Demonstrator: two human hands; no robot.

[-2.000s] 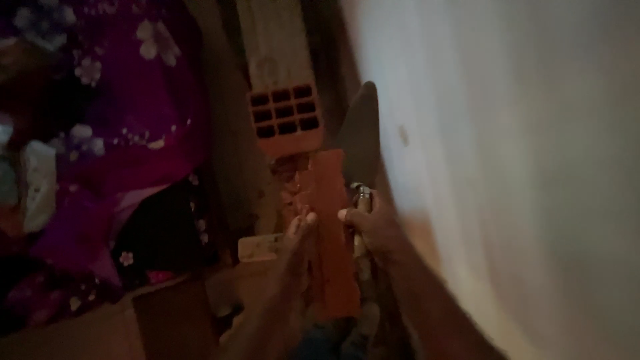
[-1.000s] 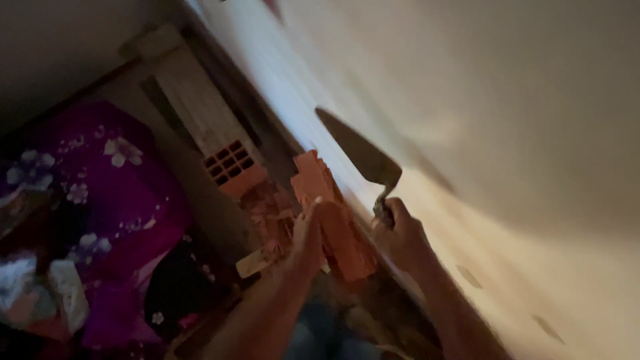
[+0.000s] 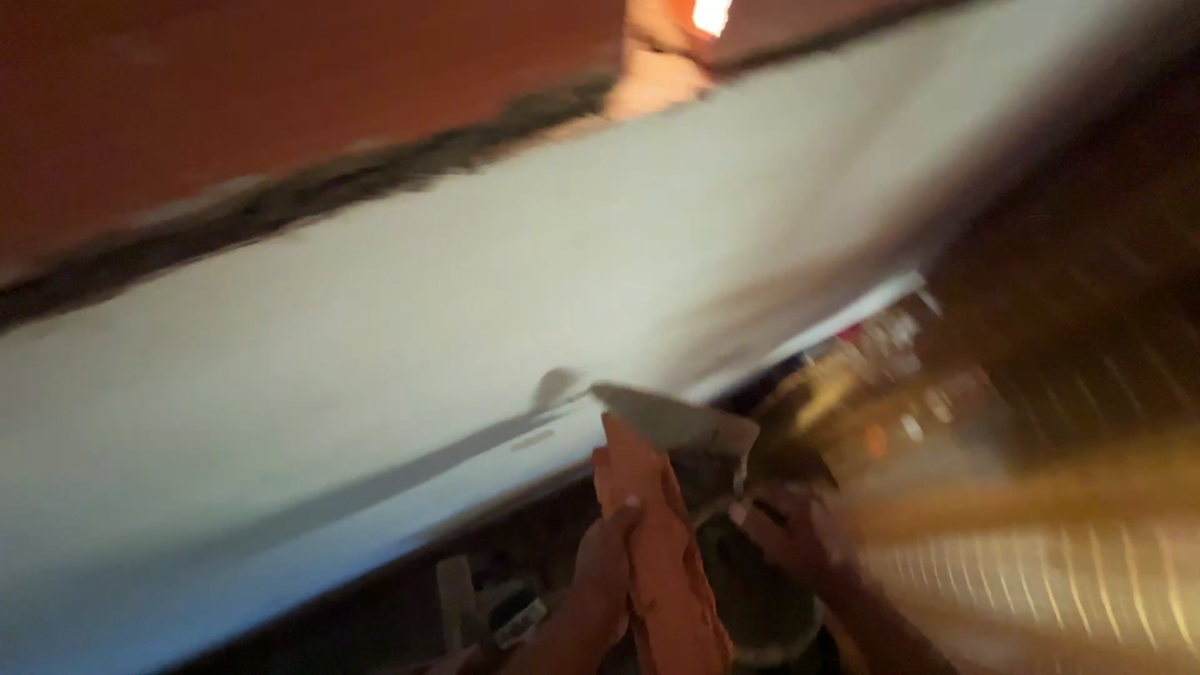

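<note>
My left hand (image 3: 605,572) grips a long, rough-edged piece of hollow clay brick (image 3: 661,553) at the lower middle of the head view, thumb on its upper face. Just right of it, my right hand (image 3: 792,534) holds the handle of a mason's trowel (image 3: 670,419). The trowel's metal blade points left, above and behind the top end of the brick piece, close to a white wall (image 3: 375,300). Whether blade and brick touch is unclear.
Above the white wall runs a rough dark gap, then red brickwork (image 3: 281,84) with a bright opening. A round container (image 3: 769,609), partly hidden, is below my right hand. Blurred items (image 3: 891,337) lie at right, beside a yellowish ribbed surface (image 3: 1050,562).
The view has swung strongly toward the wall and its upper brickwork; the purple flowered cloth has left it. Both hands keep hold of the brick piece and trowel.
</note>
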